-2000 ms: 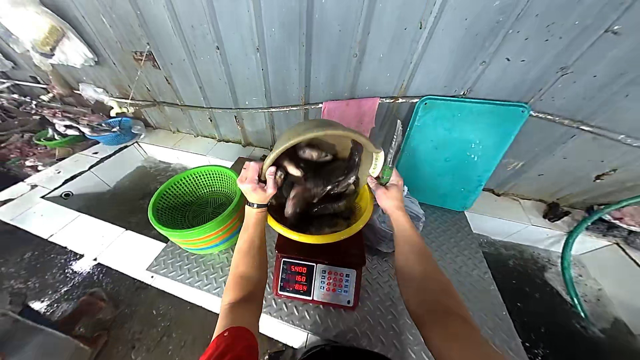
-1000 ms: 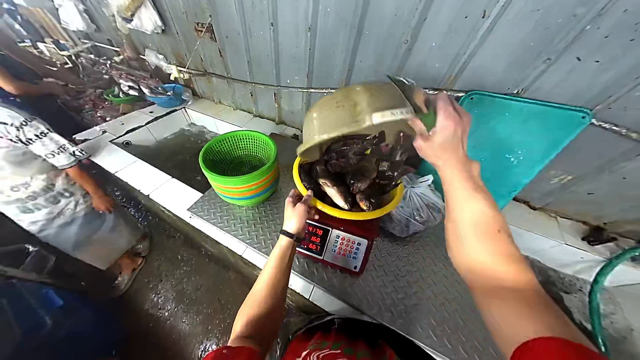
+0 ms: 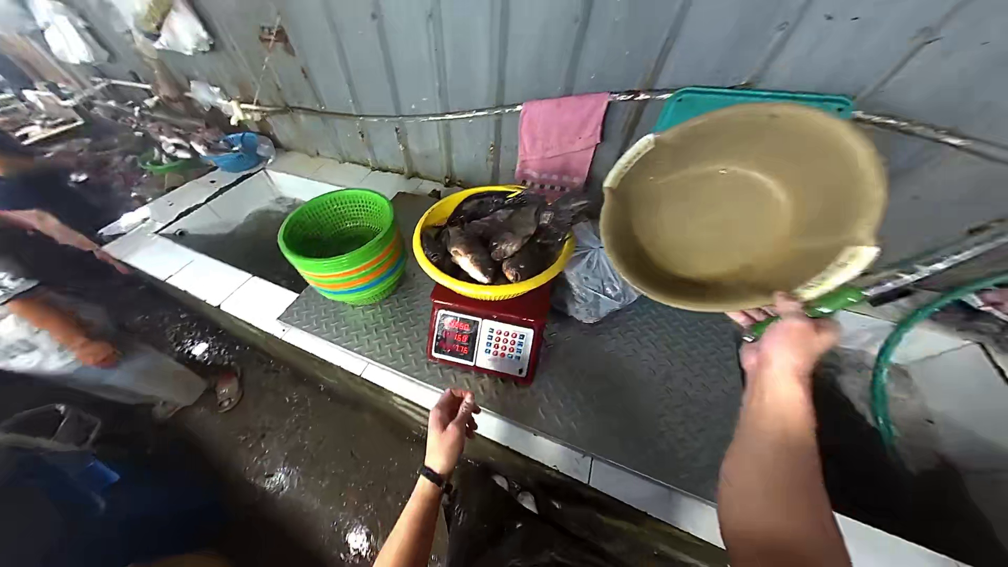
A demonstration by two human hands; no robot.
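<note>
My right hand (image 3: 787, 339) grips the rim of an emptied tan plastic basin (image 3: 732, 213), tilted so its inside faces me, along with a green-handled tool (image 3: 835, 302) whose blade is mostly hidden. Several dark fish (image 3: 504, 236) lie heaped in a yellow plastic basket (image 3: 494, 290), which rests on a red digital scale (image 3: 488, 335) with a lit display. My left hand (image 3: 451, 421), fingers loosely curled and holding nothing, is just below the scale near the ledge edge. Left of the scale stands a stack of plastic baskets (image 3: 342, 248), the top one green.
A clear plastic bag (image 3: 591, 276) sits right of the scale, below a pink towel (image 3: 561, 142) on a pipe. A teal board (image 3: 748, 98) leans at the wall. A green hose (image 3: 886, 362) curves at right. A person (image 3: 71, 315) stands at left, near a tiled basin (image 3: 244, 228).
The fish have gone from the tan basin into the yellow basket. My right hand has carried the basin away to the right. My left hand has let go of the yellow basket's rim and come down.
</note>
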